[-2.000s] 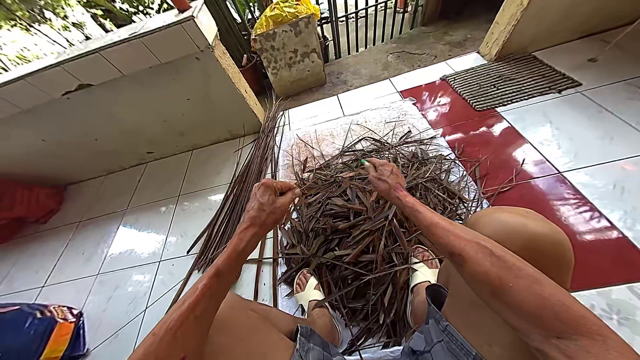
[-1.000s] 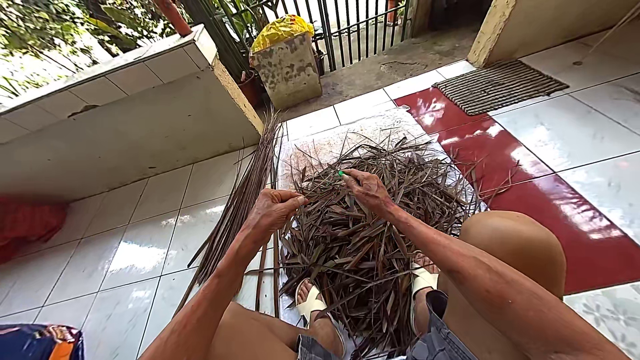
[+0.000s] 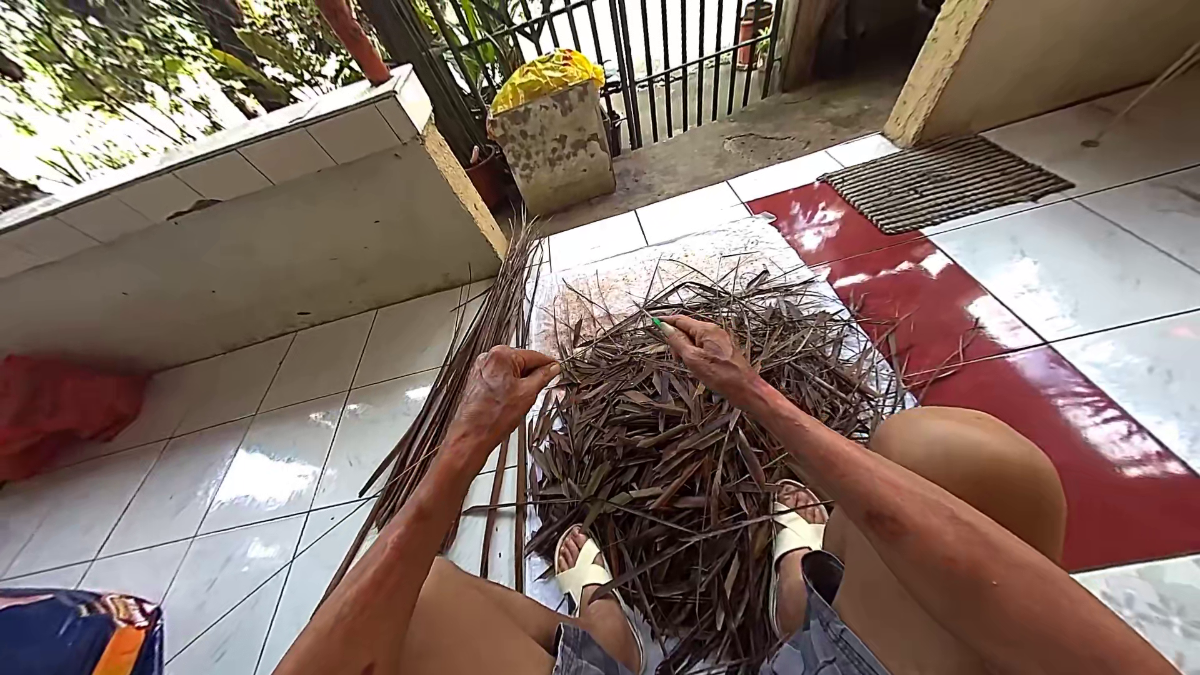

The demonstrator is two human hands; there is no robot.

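Dry brown leaf strips [image 3: 675, 422] lie in a heap on a white sheet [image 3: 731, 246] between my feet. Over the heap's left edge, my left hand [image 3: 502, 389] pinches a thin strand between thumb and fingers. To its right, above the heap, my right hand [image 3: 703, 347] is closed on a small tool with a green tip [image 3: 659, 323], mostly hidden by the fingers; its kind cannot be told. Long thin brown midribs [image 3: 459, 375] lie in a bundle on the tiles, left of the sheet and partly behind my left forearm.
A low wall [image 3: 244, 244] runs along the left, with a red cloth or bag [image 3: 66, 408] at its foot. A blue package [image 3: 75, 633] lies at lower left. Ahead are a concrete block [image 3: 558, 150] with yellow plastic, a metal gate [image 3: 694, 84] and a ribbed mat [image 3: 947, 183].
My right hand has moved left from over the middle of the heap since two seconds ago. My left hand stays near the heap's left edge.
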